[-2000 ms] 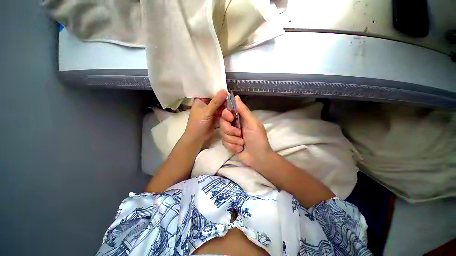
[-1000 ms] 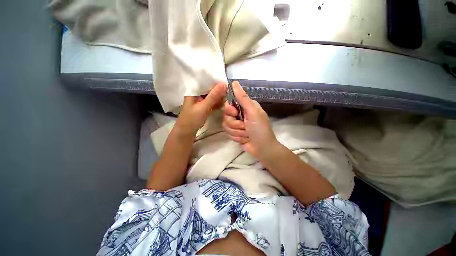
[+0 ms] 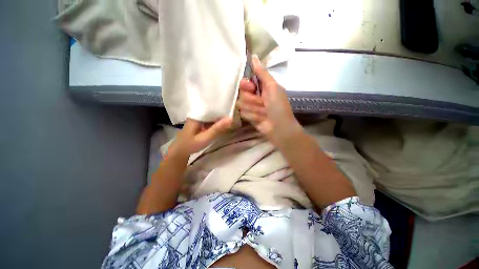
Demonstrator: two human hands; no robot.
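A large cream garment piece (image 3: 202, 63) lies over the white table and hangs over its front edge. My left hand (image 3: 202, 135) grips its lower edge near the corner, with the fingers partly hidden under the cloth. My right hand (image 3: 265, 102) is a little higher, at the piece's right edge, closed around small metal thread snips (image 3: 256, 84). The snips are mostly hidden by my fingers and slightly blurred, so whether the blades touch the cloth cannot be told.
The white table (image 3: 336, 71) has a grey ridged front edge. A black oblong object (image 3: 419, 26) lies at the upper right. A heap of cream cloth (image 3: 262, 176) is on my lap. A duller cloth pile (image 3: 420, 163) is at the right below the table. A grey wall (image 3: 52, 173) stands at left.
My right hand has moved up along the cloth's right edge with the snips. My left hand has moved down and left with the corner. The hands are farther apart.
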